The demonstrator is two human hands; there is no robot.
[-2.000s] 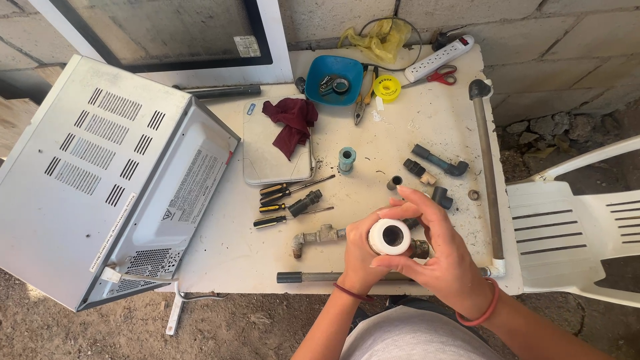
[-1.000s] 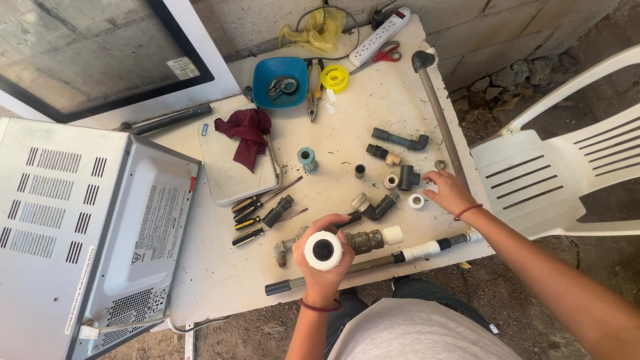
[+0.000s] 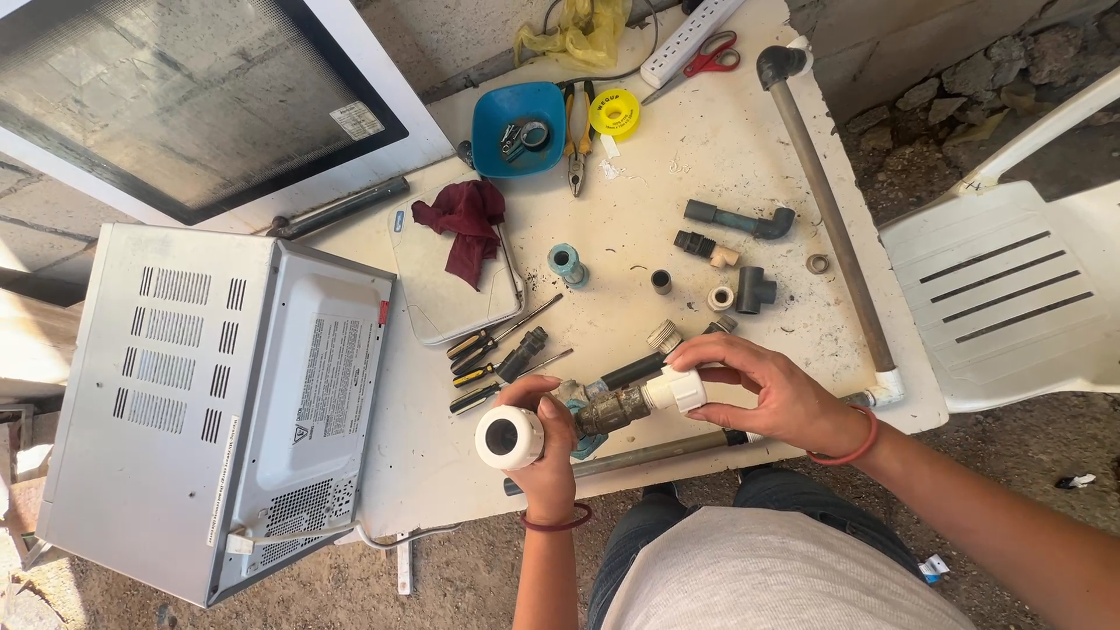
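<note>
My left hand (image 3: 547,451) is closed around a pipe assembly whose near end is a white round plastic fitting (image 3: 509,437) with a dark bore. A brass-coloured threaded metal fitting (image 3: 614,411) extends to the right from beside that hand. At its right end, my right hand (image 3: 757,389) grips a white plastic pipe fitting (image 3: 678,388) between thumb and fingers. Whether the white fitting is threaded on or only touching cannot be told. Behind the hands lie a ribbed beige fitting (image 3: 665,336) and a dark pipe piece (image 3: 632,371). A long grey pipe (image 3: 647,457) lies below them.
On the white table (image 3: 604,306) are screwdrivers (image 3: 477,372), a turquoise fitting (image 3: 568,264), a dark tee (image 3: 752,290), an elbow pipe (image 3: 739,219), pliers (image 3: 577,144), yellow tape roll (image 3: 615,114), blue bowl (image 3: 518,131) and scissors (image 3: 713,57). A microwave oven (image 3: 184,394) stands left, a plastic chair (image 3: 1006,280) right.
My right hand has moved left from the small fittings at the table's right side to the end of the brass-coloured fitting, and now grips a white fitting there. My left hand still holds the assembly.
</note>
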